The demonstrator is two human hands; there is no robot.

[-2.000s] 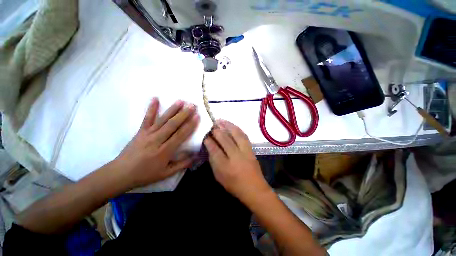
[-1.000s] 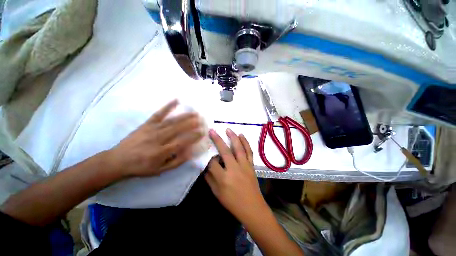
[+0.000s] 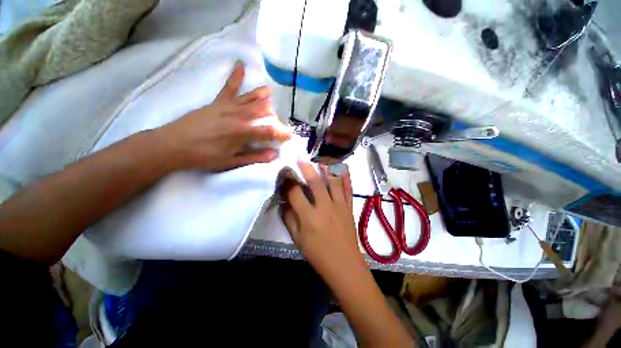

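Note:
A large white fabric panel (image 3: 184, 211) with a raised seam line lies on the table left of the sewing machine (image 3: 436, 75) and drapes over its front edge. My left hand (image 3: 238, 129) lies flat on the panel with fingers spread, its fingertips just left of the needle area. My right hand (image 3: 320, 204) is at the panel's right edge, fingers bent over the cloth below the machine head; the thumb side is partly hidden. The presser foot and needle are mostly hidden behind the shiny metal guard (image 3: 354, 95).
Red-handled scissors (image 3: 395, 224) lie right of my right hand. A dark smartphone (image 3: 470, 197) with a white cable (image 3: 507, 274) lies beyond them. A thin tan-handled tool (image 3: 553, 255) is at the right. Beige fleece-like fabric (image 3: 75, 47) is bunched at the upper left.
The view has shifted towards the machine's left end. My left hand has moved up the panel beside the needle area. My right hand and the panel's edge have moved closer to the machine head.

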